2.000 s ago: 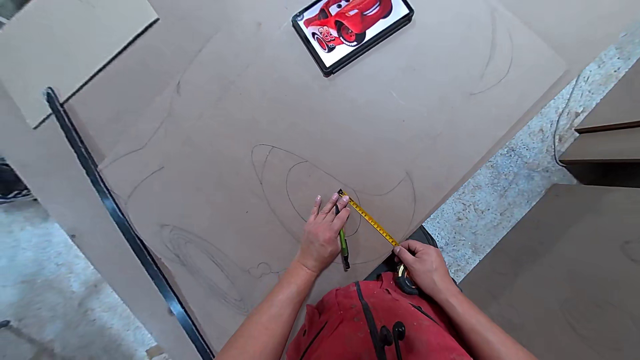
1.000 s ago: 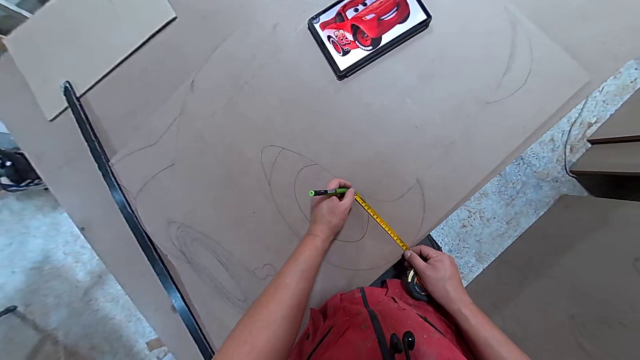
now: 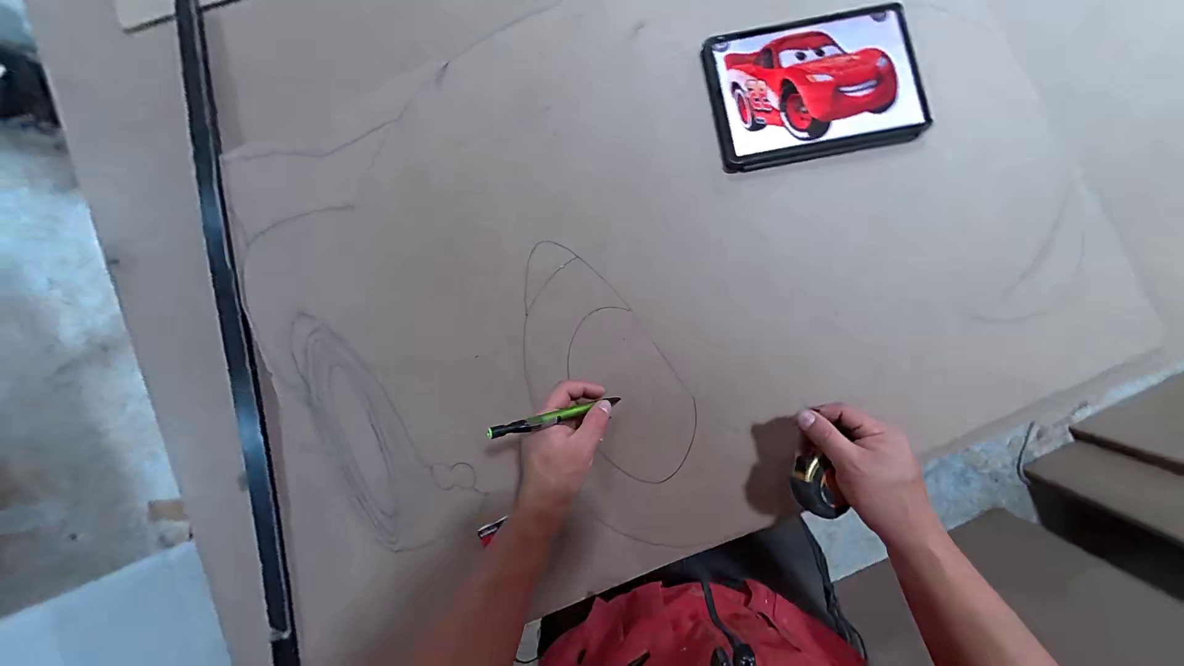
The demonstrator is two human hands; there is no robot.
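Note:
My left hand point(image 3: 560, 453) holds a green pen or marker point(image 3: 546, 420) with a dark tip, its point by the curved outlines drawn on a large brown board point(image 3: 444, 277). To the right, my right hand point(image 3: 865, 462) grips a tape measure point(image 3: 816, 483) in a black and yellow case, just above the board; no blade shows extended. A tablet or framed screen point(image 3: 819, 88) with a picture of a red cartoon car lies on the board at the upper right. A small red and black object point(image 3: 491, 530) is partly hidden by my left forearm.
A long black metal bar point(image 3: 231, 324) runs down the left side of the board. Another panel's corner point(image 3: 148, 11) is at the top left. Brown boards point(image 3: 1110, 499) stand at the lower right. Pencil curves, some forming a dense oval, mark the board's left part.
The yellow tape blade, stretched between my hands before, is no longer out. My right hand has lifted the tape case, and the pen in my left hand now points to the right. The view has moved closer.

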